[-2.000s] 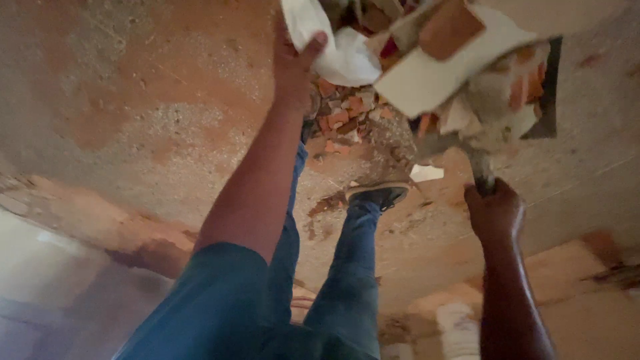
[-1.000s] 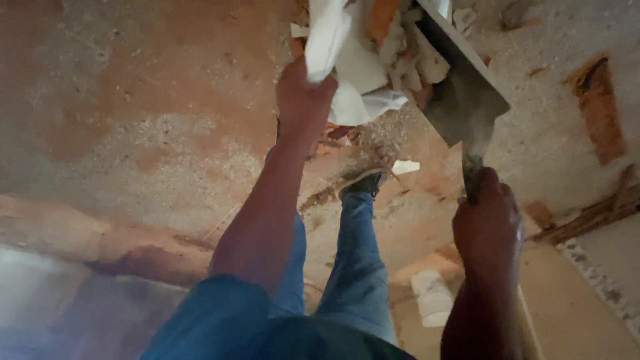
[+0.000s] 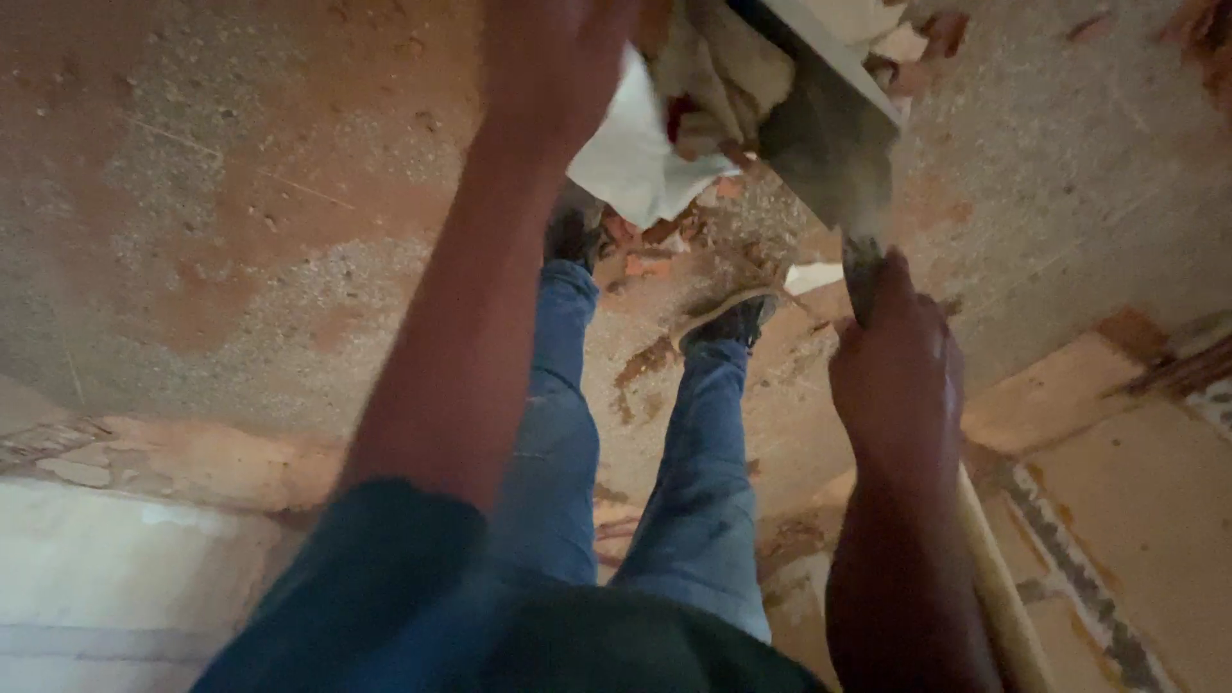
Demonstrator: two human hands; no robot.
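My right hand (image 3: pixel 895 356) is closed round the short handle of a flat, broad metal tool (image 3: pixel 833 135), perhaps a shovel or scoop, whose blade slants up to the left. Against the blade lie pieces of rubble and crumpled material (image 3: pixel 736 72). At the top, my left hand (image 3: pixel 558 67) is at the edge of a white sack or sheet (image 3: pixel 630 154); its fingers are blurred and partly cut off by the frame, so the grip itself is hidden. The sack's lower edge hangs over broken brick pieces (image 3: pixel 650 262) on the floor.
Both of my shoes stand on the dusty floor (image 3: pixel 318 260), close to the rubble. A white fragment (image 3: pixel 813 278) lies beside my right shoe. More debris (image 3: pixel 948 34) is at the top right. A pale pole (image 3: pixel 1006 587) runs beside my right forearm, near a wall base.
The blade has swung from beneath the rubble to a steeper slant beside the white sack, and less rubble shows on it than two seconds ago. The view has shifted.
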